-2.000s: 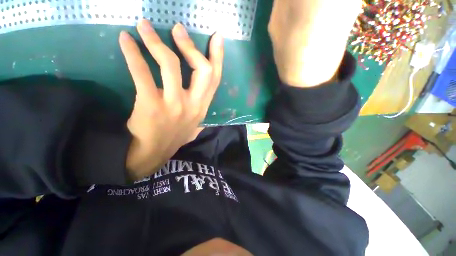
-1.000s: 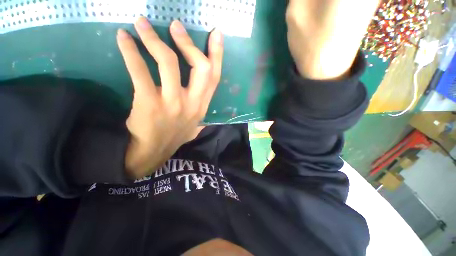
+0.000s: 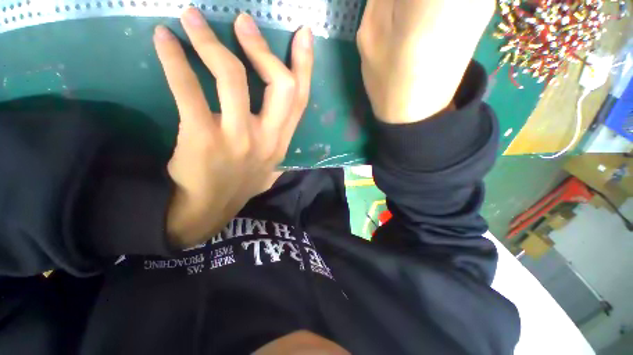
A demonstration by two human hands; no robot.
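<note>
The dotted strip (image 3: pixel 125 7) lies flat along the top edge on the green mat, cut off by the frame. My left hand (image 3: pixel 232 125) rests palm down with fingers apart, its fingertips at the strip's near edge; it holds nothing. My right hand (image 3: pixel 416 62) is beside the strip's right end. Its fingers are cut off by the top edge, so whether it holds anything cannot be seen. A pile of wired components (image 3: pixel 552 35), tangled red, gold and white, lies to the right of my right hand.
The green mat (image 3: pixel 83 69) has marks on it. A white cable (image 3: pixel 577 125) with a plug lies on the wooden top (image 3: pixel 545 125) at right. A blue crate (image 3: pixel 621 114) is at the right edge. Cardboard and a red object (image 3: pixel 552 208) are low at the right.
The strip and my left hand's fingertips appear slightly higher in the frame. My right hand, which had moved right, is now back left, close to the strip's right end.
</note>
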